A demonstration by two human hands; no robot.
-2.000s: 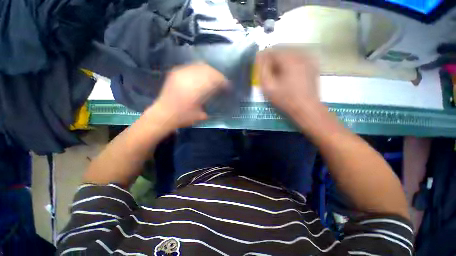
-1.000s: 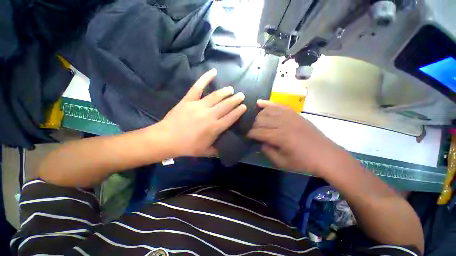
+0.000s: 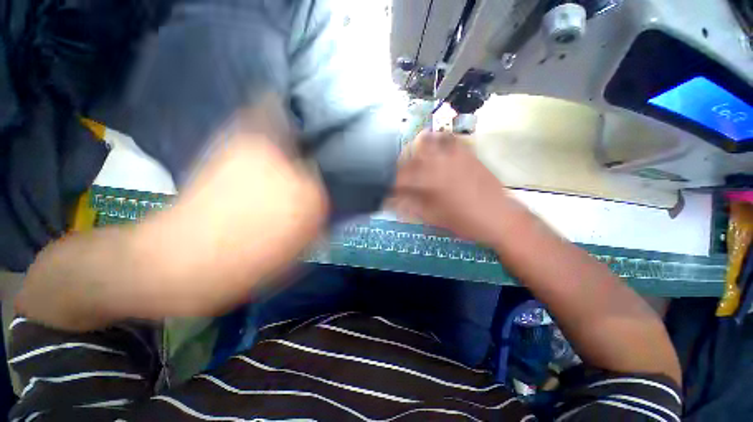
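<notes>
A dark grey garment point(image 3: 355, 161) lies across the machine bed, its edge reaching the needle area under the bright lamp. The sewing machine point(image 3: 528, 74) stands at the upper right, with a lit blue display. My left hand point(image 3: 264, 177) is blurred over the garment, left of the needle; its fingers and grip cannot be made out. My right hand point(image 3: 438, 177) is at the garment's right edge, just below the presser foot area point(image 3: 438, 111), fingers bent in; whether it pinches the cloth is unclear.
A dark garment pile point(image 3: 49, 148) hangs at the left table end, with yellow pieces point(image 3: 85, 213) beside it. The green marked front edge point(image 3: 611, 268) runs below my hands. A pink and yellow item point(image 3: 735, 247) is at the right end.
My left hand has moved left from the cloth near the needle, and the garment has shifted with it. My right hand has moved slightly up and left, over where the yellow strip showed.
</notes>
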